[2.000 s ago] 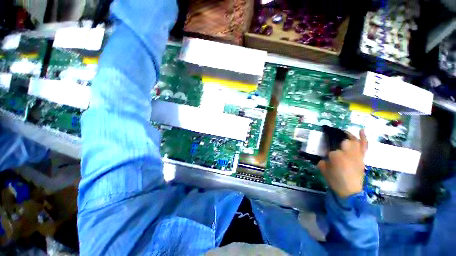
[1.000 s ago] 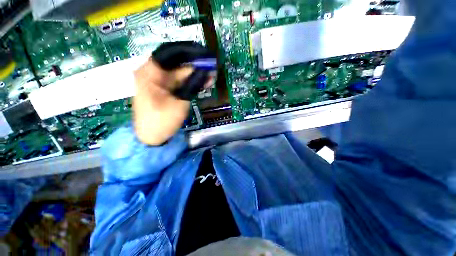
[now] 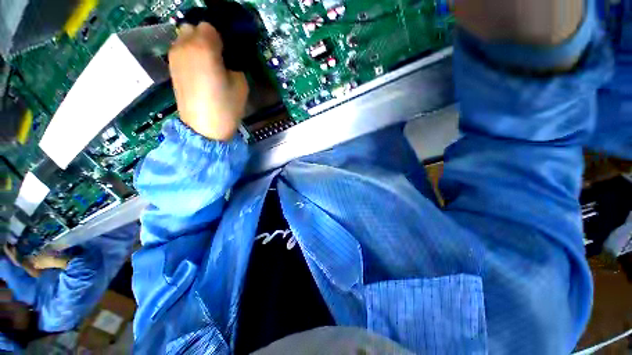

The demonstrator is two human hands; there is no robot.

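My left hand (image 3: 208, 76), with black coverings on its fingers, is over the green circuit boards (image 3: 381, 35), at the gap between two of them. Its fingertips are hidden, so I cannot tell if it holds a part. A long white-silver heat sink (image 3: 100, 100) stands on the board left of this hand. My right hand (image 3: 523, 21) is cut off by the top edge at the right; only the blurred wrist area shows, and its fingers are out of the picture.
The silver conveyor rail (image 3: 367, 114) runs between my body and the boards. Another person's hand (image 3: 50, 261) and blue sleeve (image 3: 76, 277) are at the lower left by the line. Cartons (image 3: 114, 305) lie below. Another shorter white piece (image 3: 31, 193) stands farther left.
The view has shifted and tilted, and the bins seen earlier have left it. My left hand now lies near the gap, slightly higher in the picture. My right wrist has come into view at the top.
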